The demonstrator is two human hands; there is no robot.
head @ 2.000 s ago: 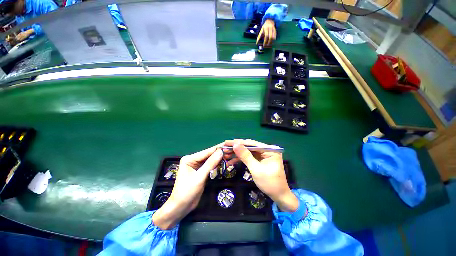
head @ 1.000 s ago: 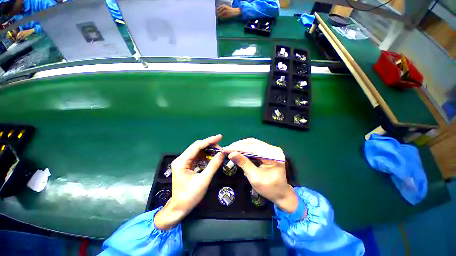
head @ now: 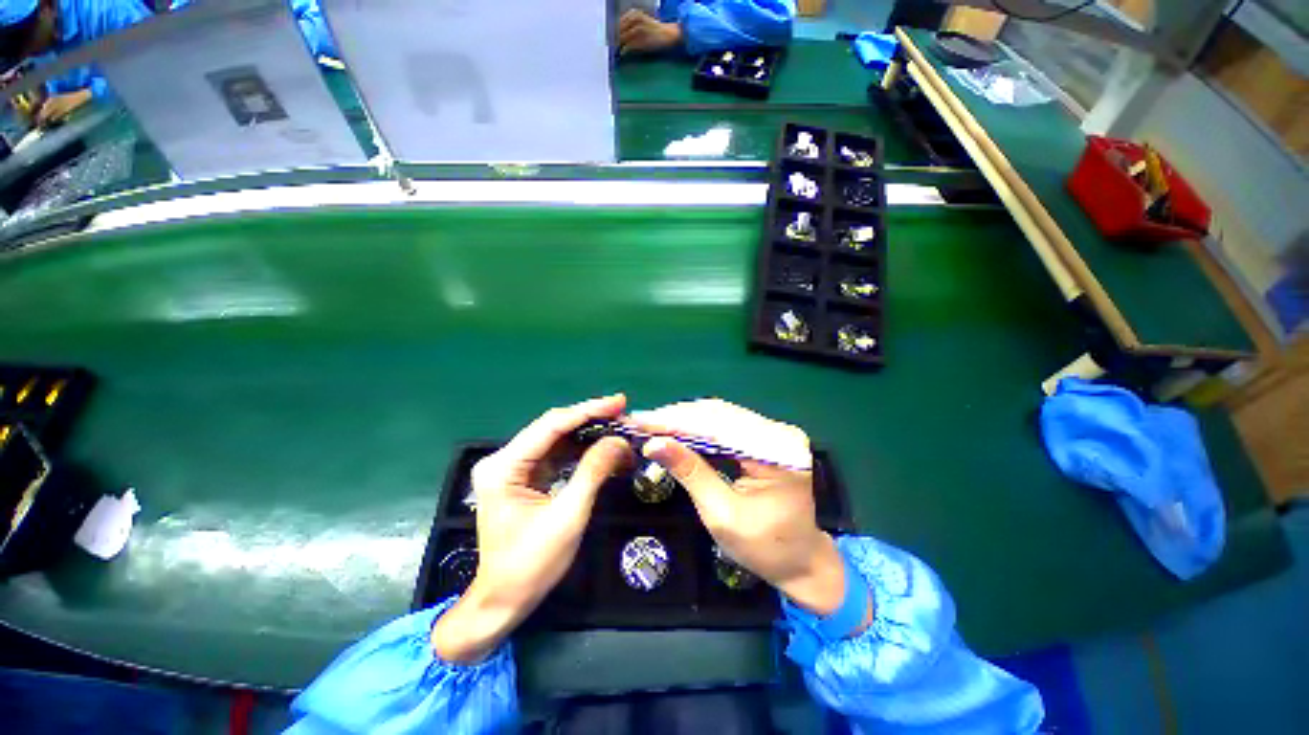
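A black pocket tray (head: pixel 603 610) lies near the front edge of the green bench, with shiny round units in its pockets. My left hand (head: pixel 538 510) is over the tray and grips a small dark-rimmed round unit (head: pixel 600 429) between thumb and fingers; the fingers hide most of it. My right hand (head: pixel 754 495) holds a slim light-and-purple hand tool (head: pixel 718 450) that slants across the fingers. Its tip is at the unit, but fingers hide the exact contact. A round silver unit (head: pixel 645 563) sits in a front pocket below my hands.
A second black pocket tray (head: pixel 820 249) with units stands at the back right. A dark box (head: pixel 22 503) and white scrap (head: pixel 108 523) lie left. A blue cloth bundle (head: pixel 1134 467) lies right, below a red basket (head: pixel 1127 194). Other people's hands show beyond the divider.
The tool has tilted from nearly level to slanting down to the right. My left fingers have spread around the dark-rimmed unit. The person's hand opposite has withdrawn from the far tray.
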